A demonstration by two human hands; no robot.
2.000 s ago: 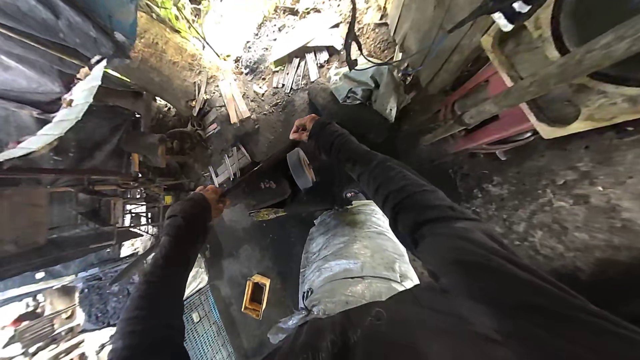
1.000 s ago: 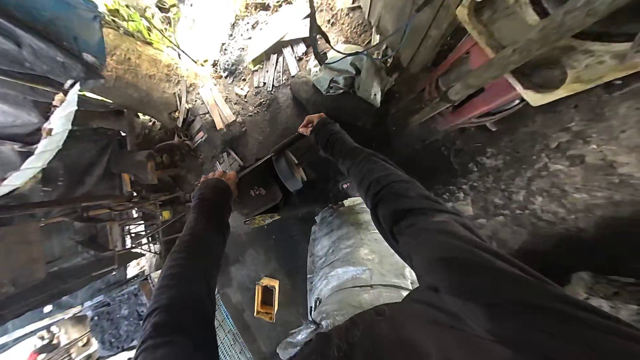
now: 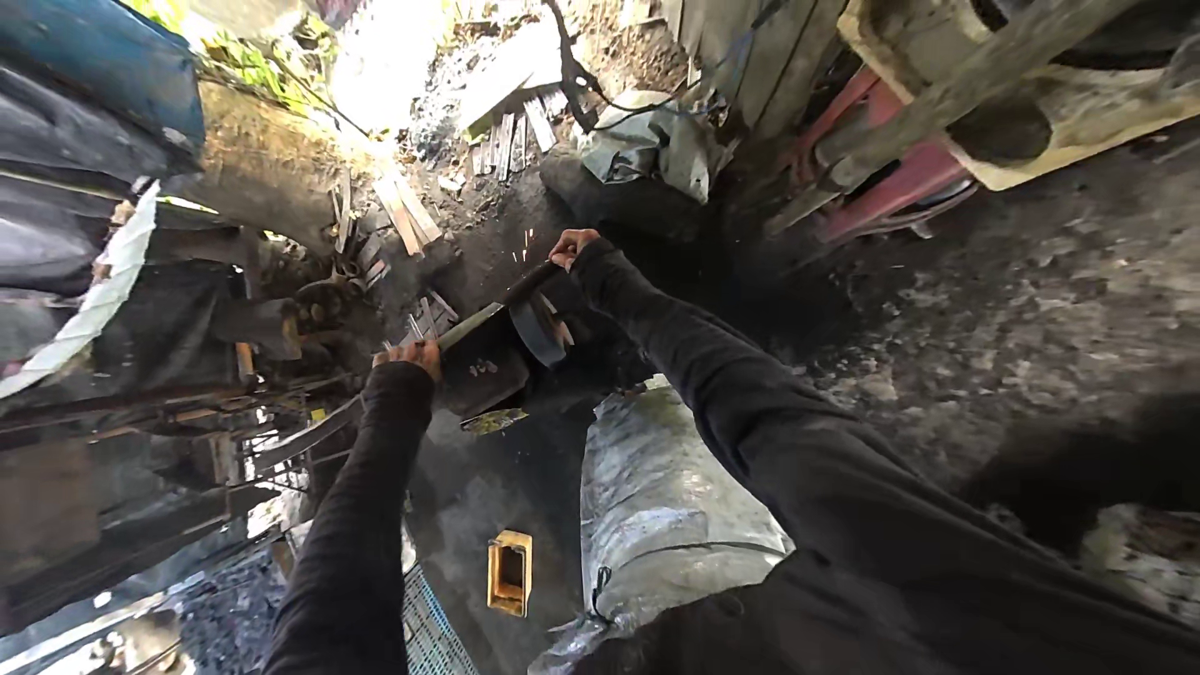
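A long dark metal blade (image 3: 478,322) spans between my two hands over a grinding wheel (image 3: 538,330). My left hand (image 3: 411,357) is closed on the blade's lower left end. My right hand (image 3: 573,247) grips its upper right end. Small orange sparks show just above the blade, near my right hand. The wheel stands under and beside the blade, its rim facing up. A dark machine housing or plate (image 3: 483,380) lies to the wheel's left. Whether the blade touches the wheel is partly hidden.
A grey sack (image 3: 675,497) lies close before me. A yellow open box (image 3: 509,573) and a blue mesh crate (image 3: 433,623) are on the floor. Wood strips (image 3: 408,214) lie ahead, a crumpled grey sheet (image 3: 652,150) beyond my right hand, and a red plastic chair (image 3: 900,178) at the right.
Sparks now show above the blade, where none were plain before. Both hands have kept their hold on it, and its tilt and place over the wheel have shifted.
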